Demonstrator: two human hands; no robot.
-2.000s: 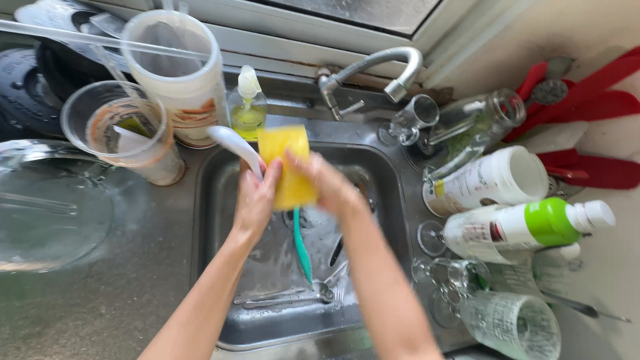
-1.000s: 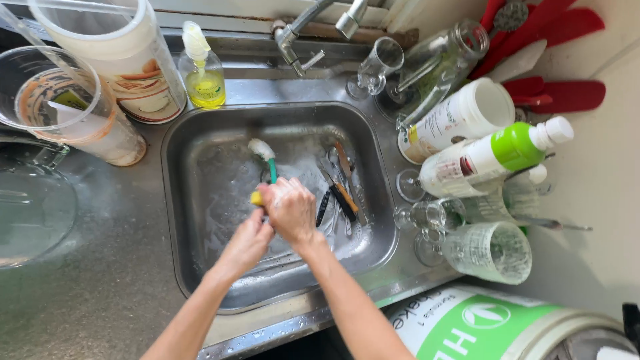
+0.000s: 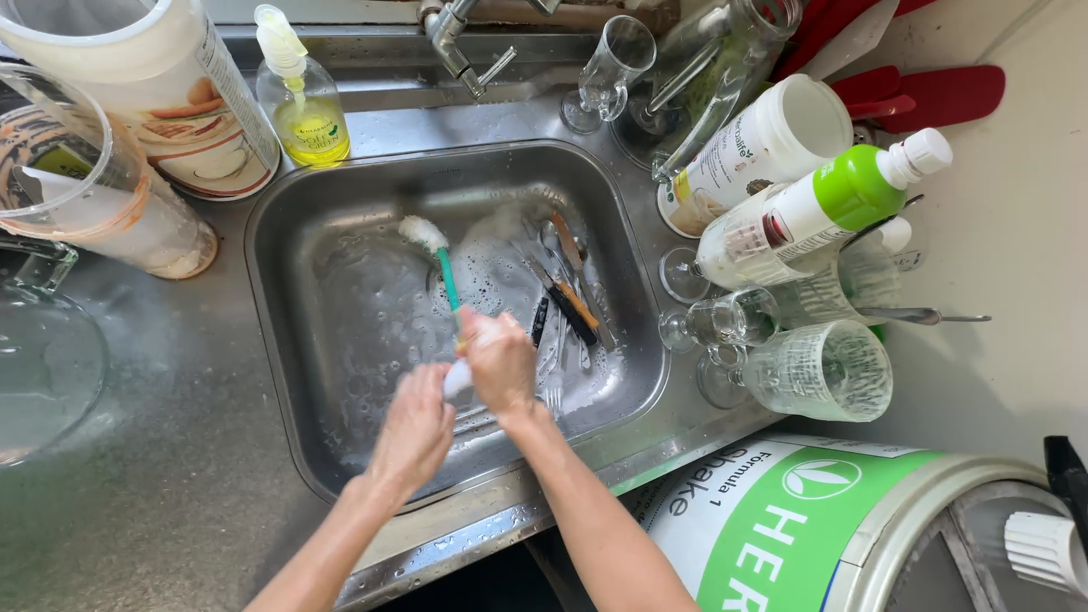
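Note:
Over the near part of a steel sink [image 3: 340, 280], my left hand [image 3: 416, 421] is closed on the white end of a handled utensil [image 3: 457, 379], whose kind I cannot tell. My right hand [image 3: 500, 357] is closed around its other part, with a bit of the yellow sponge showing at the fingers. A green-handled brush [image 3: 448, 276] with a white, foamy head lies in the basin just beyond my right hand. Right of it lie knives with black and orange handles [image 3: 574, 313], spoons and a fork [image 3: 552, 399] among suds.
A soap pump bottle [image 3: 314, 127], a large white tub [image 3: 204, 110] and a dirty clear pitcher [image 3: 127, 204] stand left. The faucet [image 3: 455, 51] is behind. Glasses [image 3: 816, 370], a green-and-white bottle [image 3: 858, 191] and a white container [image 3: 748, 153] line the right; a large green-labelled bucket [image 3: 816, 518] sits below.
Two seconds ago my hands held the yellow sponge and white-handled utensil higher, over the back of the sink. They are now lower and nearer, with the sponge mostly hidden. The view has shifted.

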